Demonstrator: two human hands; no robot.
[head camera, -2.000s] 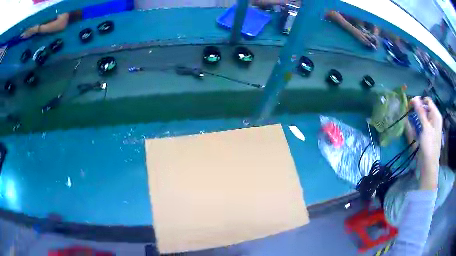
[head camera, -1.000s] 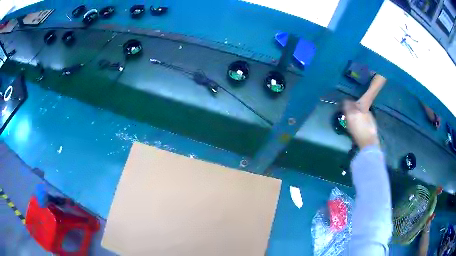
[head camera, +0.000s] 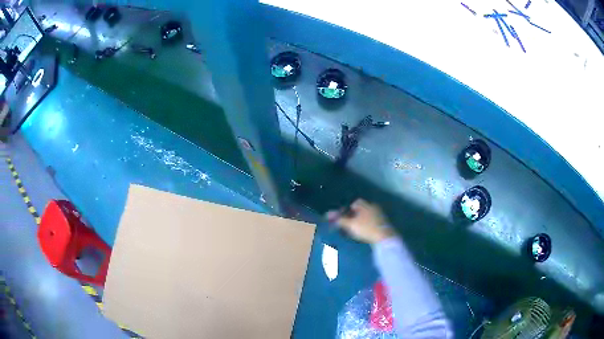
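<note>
My right hand (head camera: 363, 221) is over the near edge of the belt, by the green post's foot and right of the cardboard's top right corner. It is blurred; whether its fingertips hold something small and dark cannot be told. A black cable assembly (head camera: 351, 136) lies bunched on the belt beyond the hand, with a light-tipped end. A thin black cord (head camera: 298, 126) lies left of it. The tan cardboard sheet (head camera: 212, 265) lies flat on the bench with nothing on it. My left hand is not in view.
Round black housings (head camera: 331, 86) sit along the belt. A green post (head camera: 245, 99) crosses the view. A white piece (head camera: 330, 262) and a plastic bag with a red item (head camera: 381, 306) lie right of the cardboard. A fan (head camera: 526, 321) is bottom right, a red stool (head camera: 63, 238) left.
The view has turned. My right hand has moved from over the belt, beside a housing, back to the belt's near edge by the post. The cardboard still lies on the bench.
</note>
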